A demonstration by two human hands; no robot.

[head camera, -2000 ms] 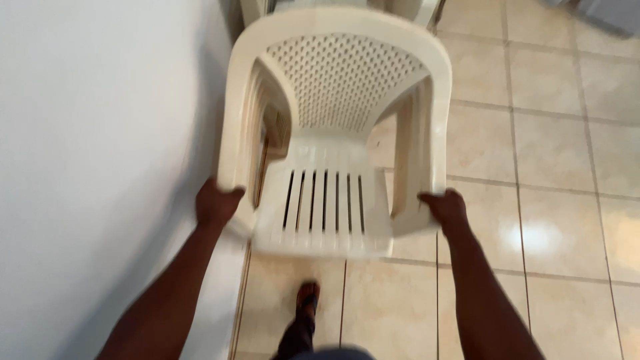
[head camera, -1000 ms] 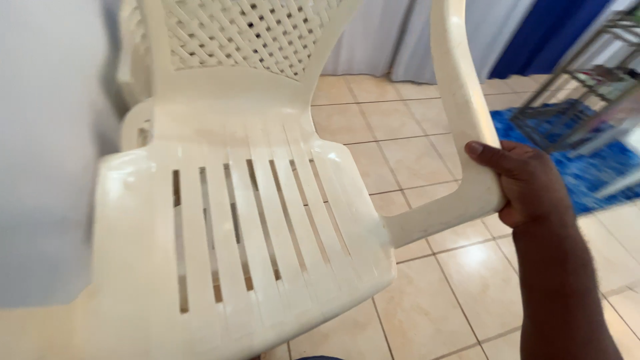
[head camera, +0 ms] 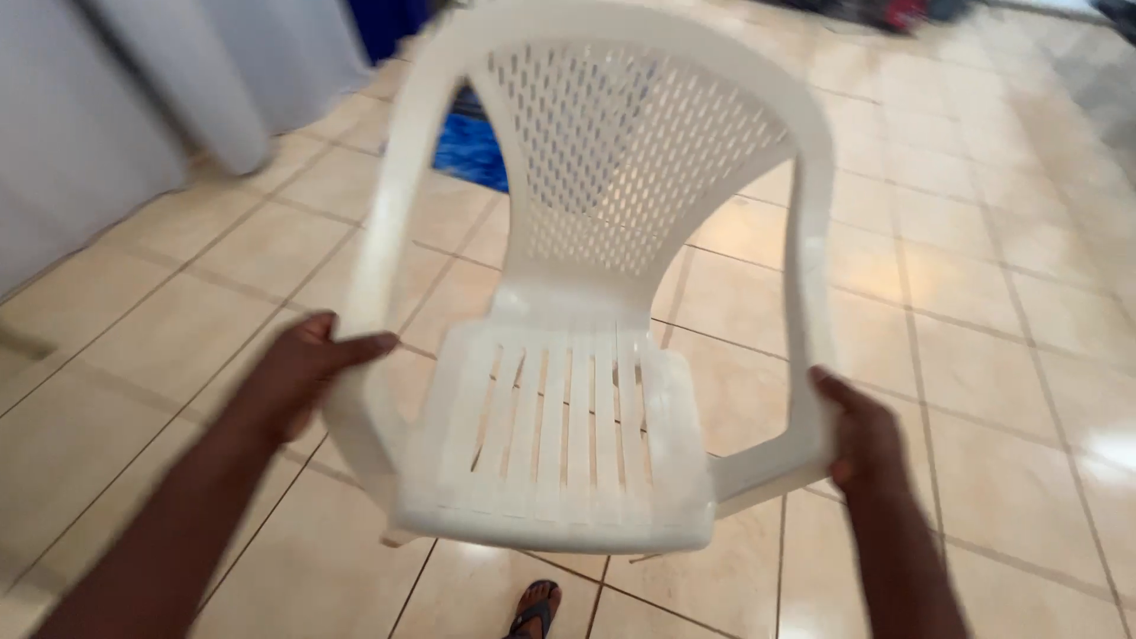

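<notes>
A white plastic armchair [head camera: 568,426] with a perforated back and a slatted seat fills the middle of the head view, its seat front towards me. My left hand [head camera: 324,368] grips the front of the armrest on the left, thumb lying over the top. Around the front of the other armrest, my right hand [head camera: 856,430] is closed, thumb on its inner edge. Tiles show through the slots and the side openings. The chair's legs are mostly hidden beneath the seat.
Beige floor tiles [head camera: 1003,382] surround the chair. Pale curtains [head camera: 204,80] hang at the upper left, beside a dark blue cloth [head camera: 386,27]. A blue mat [head camera: 470,151] shows through the chair. My sandalled foot [head camera: 537,608] is below the seat. Blurred dark and red items lie at the top right.
The view has swung to another part of the floor. One second ago only my right hand was visible on the chair; now both hands hold its armrests. The other pale chair parts behind it are out of view.
</notes>
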